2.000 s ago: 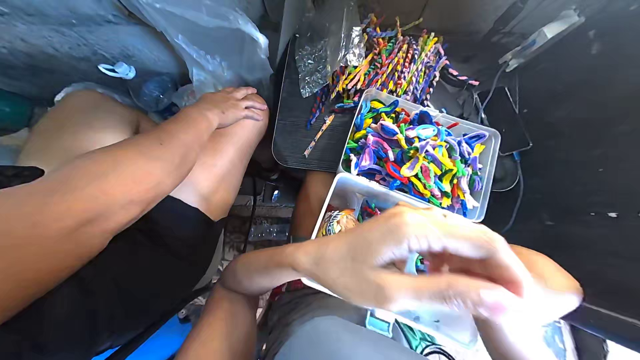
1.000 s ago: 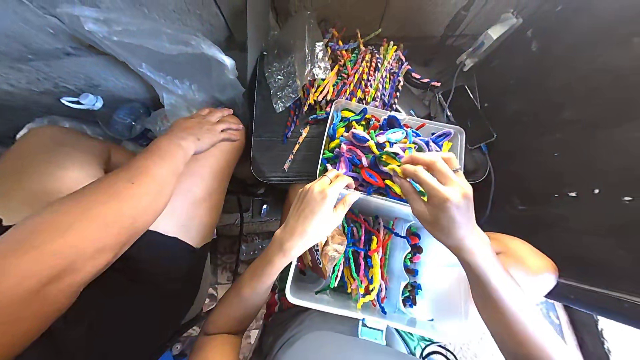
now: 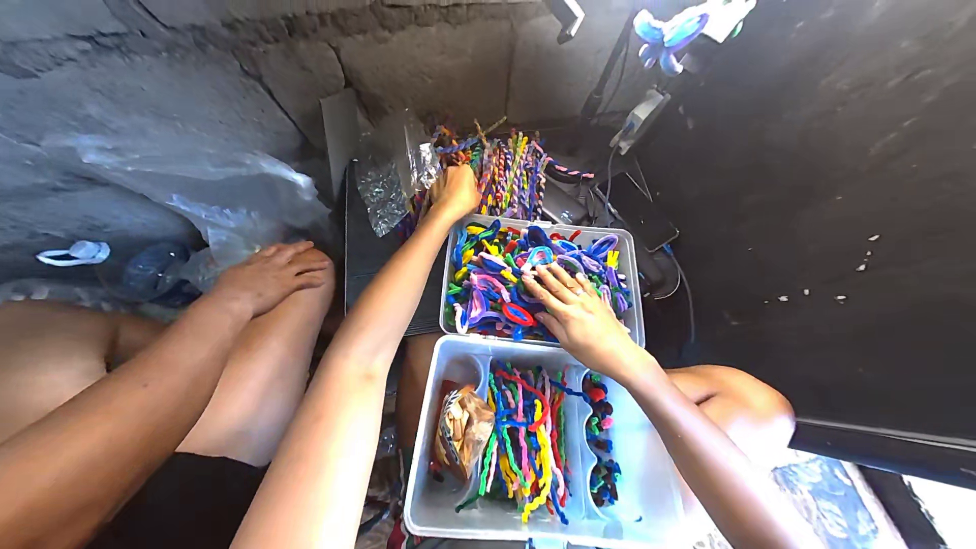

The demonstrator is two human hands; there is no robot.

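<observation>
My left hand (image 3: 457, 192) reaches over the box to the left end of a bundle of twisted pipe cleaner sticks (image 3: 509, 179); its fingertips are hidden among them, so its grip is unclear. My right hand (image 3: 581, 314) lies, fingers spread, on looped pipe cleaner pieces (image 3: 488, 282) that fill the upper plastic tray (image 3: 637, 305). Below it, the divided plastic box (image 3: 427, 457) holds loose pipe cleaners (image 3: 526, 442), a plastic bag of tan pieces (image 3: 465, 427) and dark, red and green pieces (image 3: 602, 457) in a narrow compartment.
Another person's hand (image 3: 282, 274) rests on their knee at the left. Clear plastic sheeting (image 3: 229, 191) and a bottle (image 3: 152, 267) lie beyond. A small bag of silvery bits (image 3: 381, 191), cables and a phone-like device (image 3: 648, 210) flank the bundle. A dark panel (image 3: 823, 229) stands at the right.
My left hand has moved from the upper tray's near edge to the stick bundle behind it. My right hand stays at the tray, its fingers now spread flat. The view has tilted up.
</observation>
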